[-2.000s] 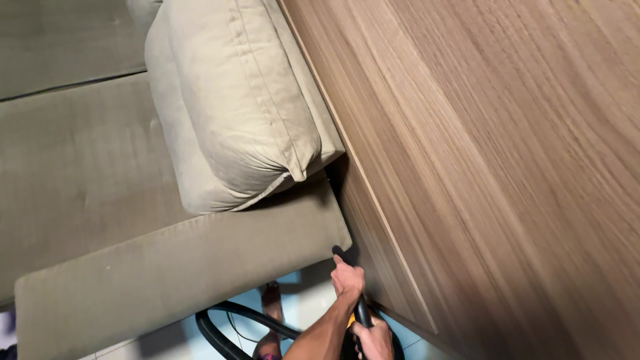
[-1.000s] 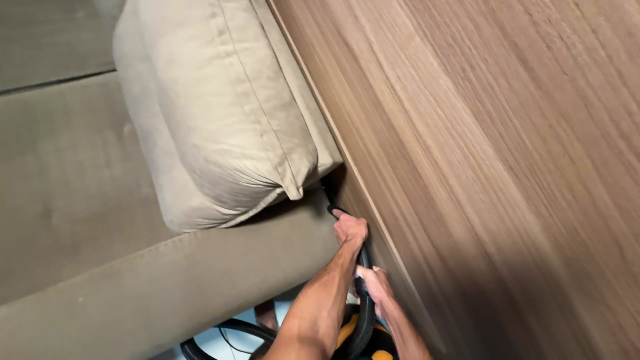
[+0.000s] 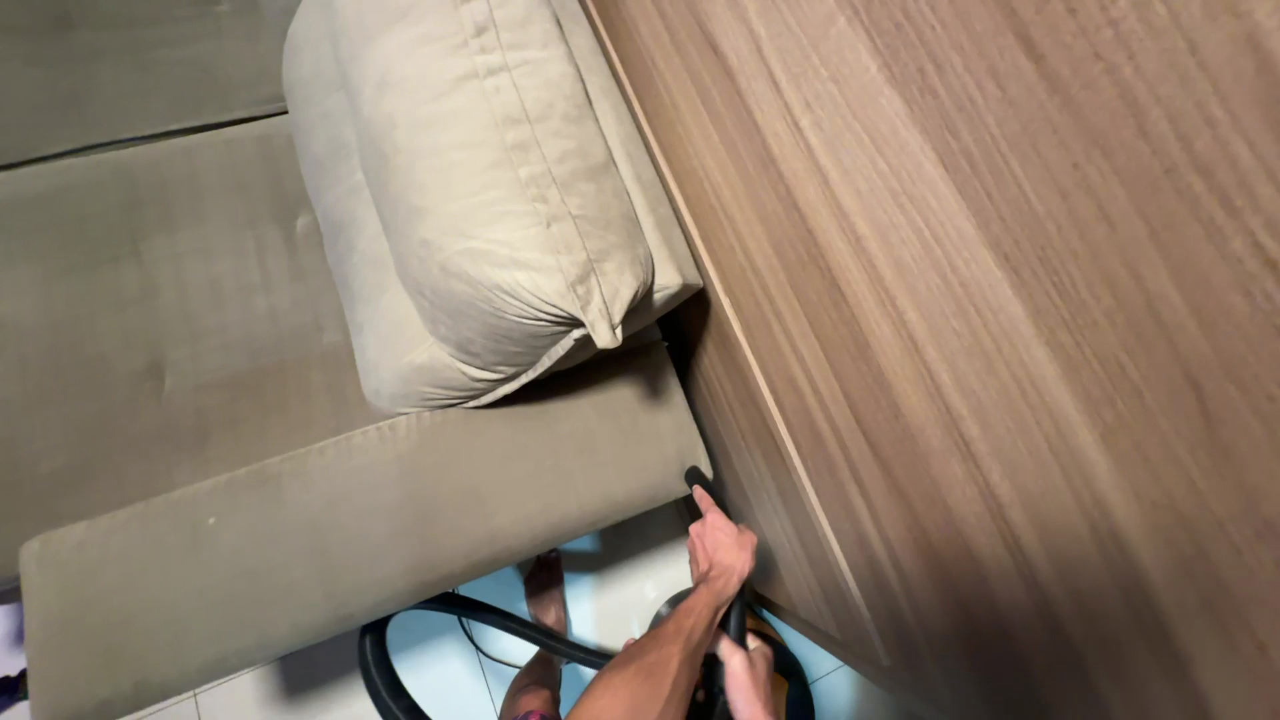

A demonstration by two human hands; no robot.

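My left hand (image 3: 722, 545) grips the front of a black vacuum cleaner tube, index finger stretched along it. The tube's dark tip (image 3: 694, 477) touches the corner of the grey-beige sofa arm (image 3: 380, 520), beside the wood panel. Lower down, my right hand (image 3: 748, 672) is closed around the same vacuum tube (image 3: 737, 618), partly behind my left forearm. The black vacuum hose (image 3: 500, 617) loops to the left over the floor. Part of a black and yellow vacuum cleaner body (image 3: 795, 680) shows under my hands; the rest is hidden.
A large beige back cushion (image 3: 500, 200) lies on the sofa seat (image 3: 170, 330). The wood-grain panel (image 3: 980, 330) fills the right side, with a narrow dark gap between it and the sofa. Bare legs and light floor tiles (image 3: 630, 570) show at the bottom.
Both hands have come back with the tube, away from the gap beside the cushion, where they reached further a second ago. The tip now rests at the sofa arm's outer corner.
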